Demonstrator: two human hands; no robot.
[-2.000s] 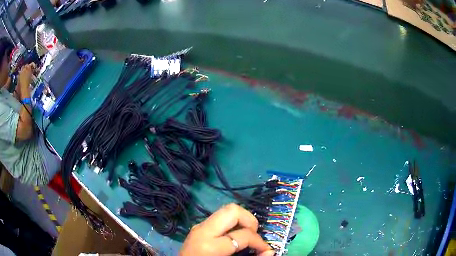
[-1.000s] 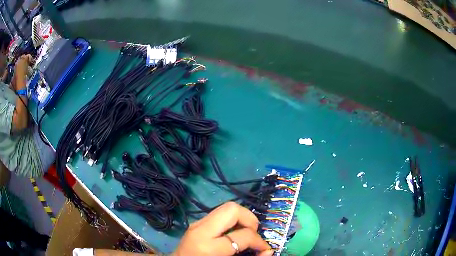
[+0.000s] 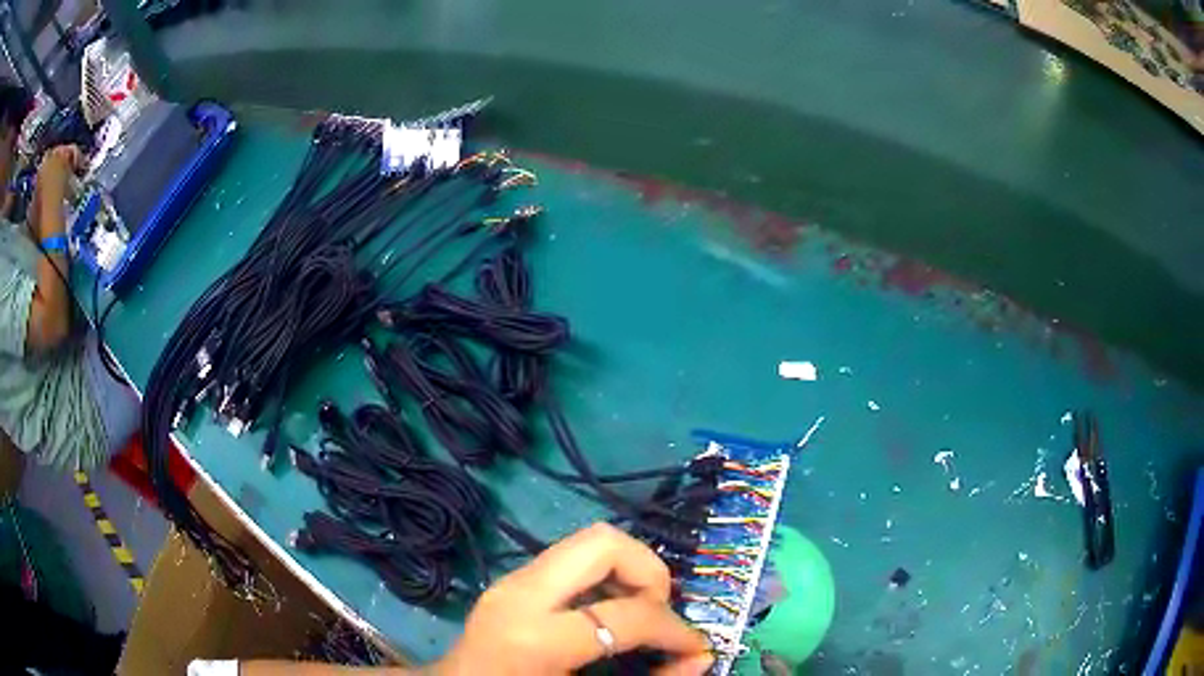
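Observation:
My left hand, bare with a ring, reaches in from the bottom. Its fingertips are pinched on a black cable's wire end at the near end of the circuit board panel. The fingers hide most of that cable. The panel is a blue-and-white strip with a row of coloured wires across it. Black cables run from its left side to coiled bundles. A bright green disc lies partly under the panel's right side. My right hand is not in view.
A white-blue board panel with many black cables lies at the far left. Black-handled cutters and white scraps lie at right. A blue tray holds a grey-black device. A person's arm is at the left edge. A cardboard box stands below.
The view has shifted slightly, so the bench things sit a little further left and up. My left hand stays pinched at the panel's near end.

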